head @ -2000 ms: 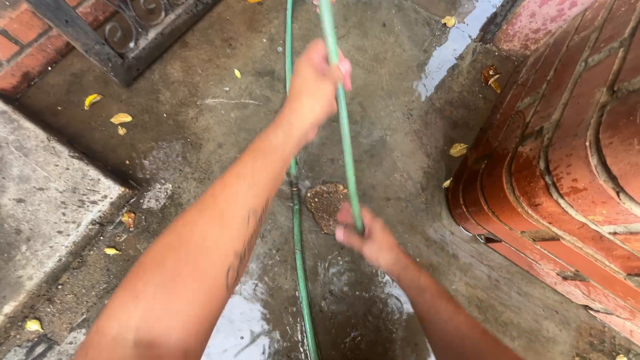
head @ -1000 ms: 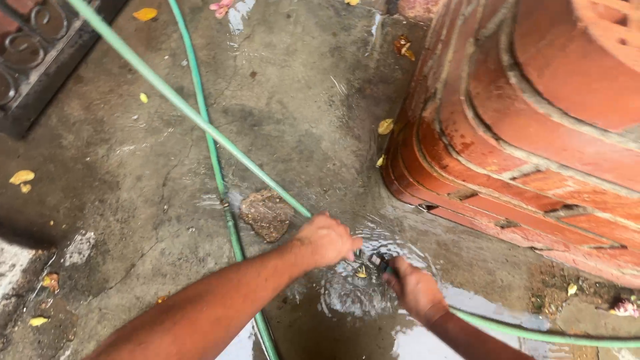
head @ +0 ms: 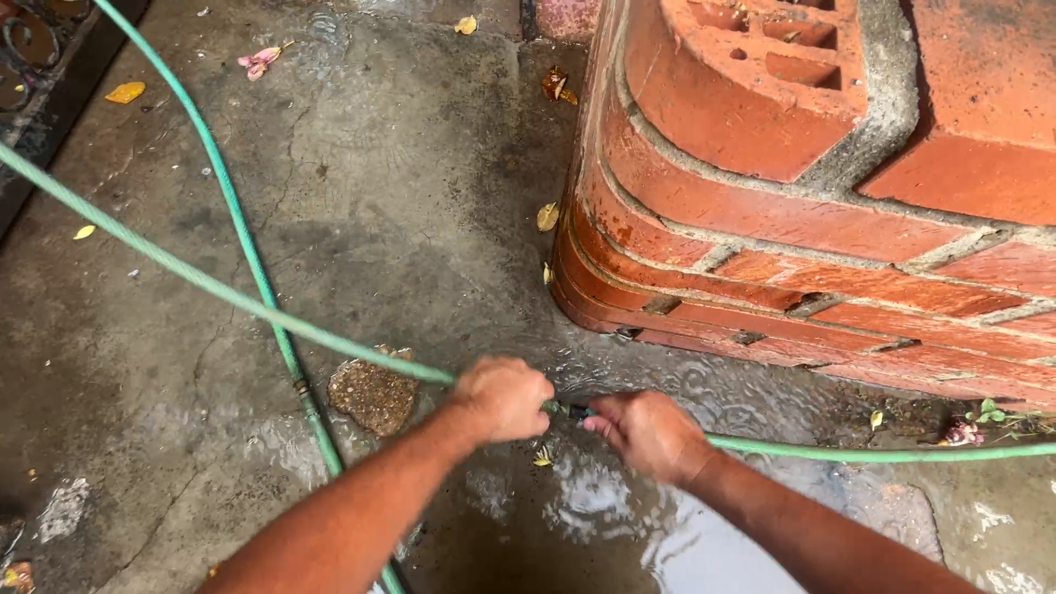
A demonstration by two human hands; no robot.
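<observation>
My left hand (head: 503, 400) is closed around a green garden hose (head: 206, 283) near its end, which pokes out past my fingers. Facing it, my right hand (head: 648, 433) grips a dark hose connector (head: 577, 411), with another length of green hose (head: 866, 454) running off to the right from behind my wrist. The hose end and the connector meet or nearly meet; whether they are joined, I cannot tell. Both hands are low over rippling water on the concrete.
A rounded red brick wall (head: 742, 247) stands at the right. A rough stone (head: 374, 396) lies left of my hands, beside a second stretch of green hose (head: 239, 214). Part of a dark metal gate (head: 54, 107) shows at upper left. Puddles and fallen leaves dot the concrete floor (head: 396, 190).
Two seconds ago both hands held a raised length of hose. My right hand now has the connector, and it has come closer to my left hand since one second ago.
</observation>
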